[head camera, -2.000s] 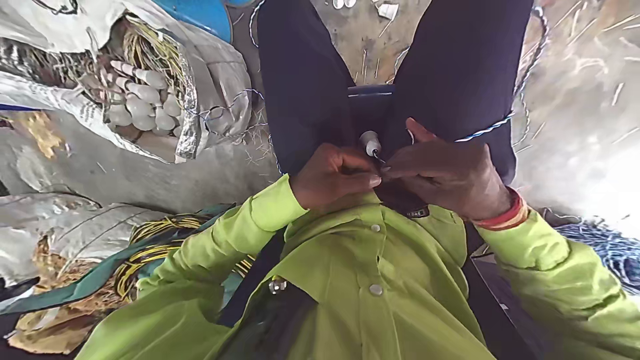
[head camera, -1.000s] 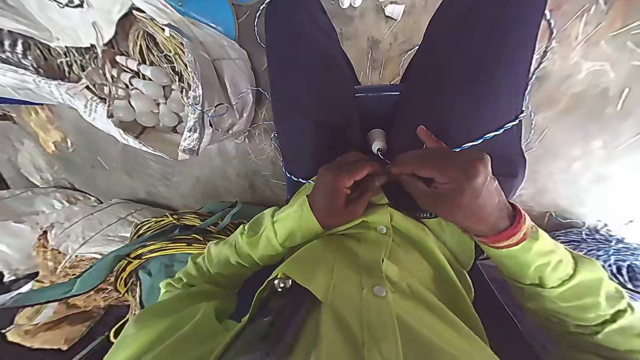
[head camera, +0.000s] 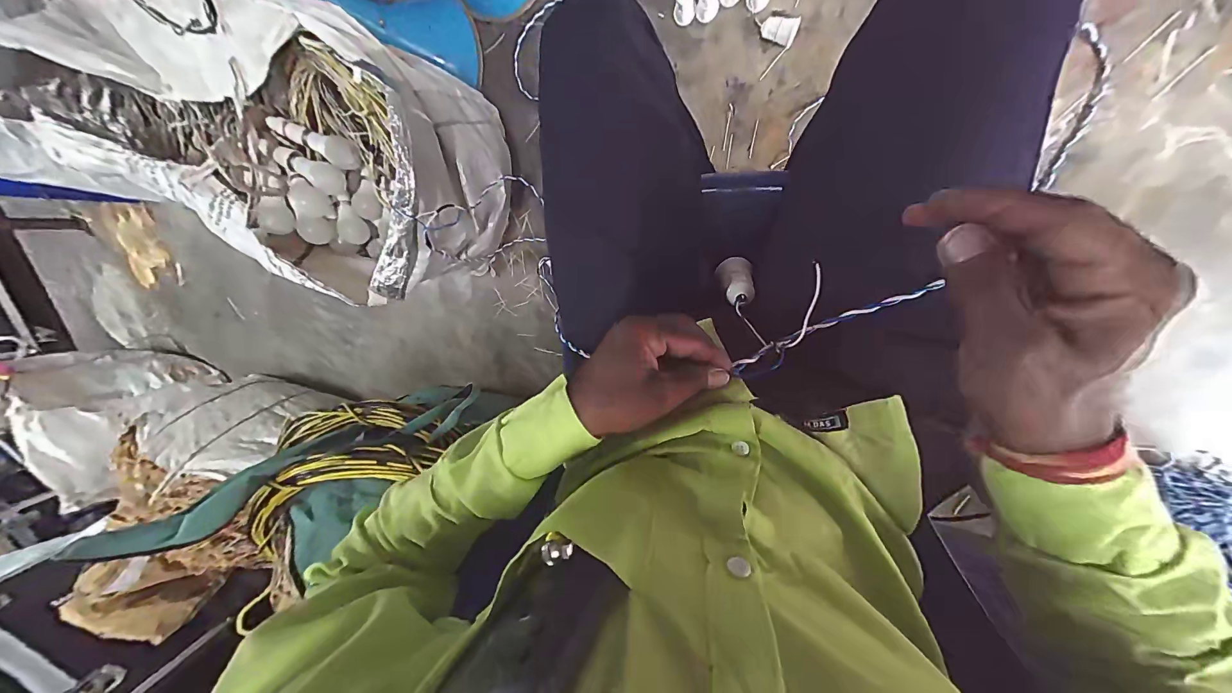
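Note:
My left hand pinches a twisted blue-and-white wire between thumb and fingertips, just above my shirt front. Beside those fingertips thin wires cross, and one white wire end sticks up loose. A small whitish bulb or bulb holder hangs on thin leads between my thighs. My right hand is at the right over my thigh, its index finger stretched out and its thumb close by. The twisted wire runs to the right hand and passes out of sight at its thumb side; whether the hand grips it is hidden.
At the upper left an open white sack holds frosted bulbs and thin wires. Yellow-and-black cable lies with green cloth at the left. A heap of blue-and-white wire is at the right edge. White pieces lie on the floor ahead.
My right hand has moved away to the right from my left hand, where both were together at the wire. The crossing wires and a loose white end now show between them.

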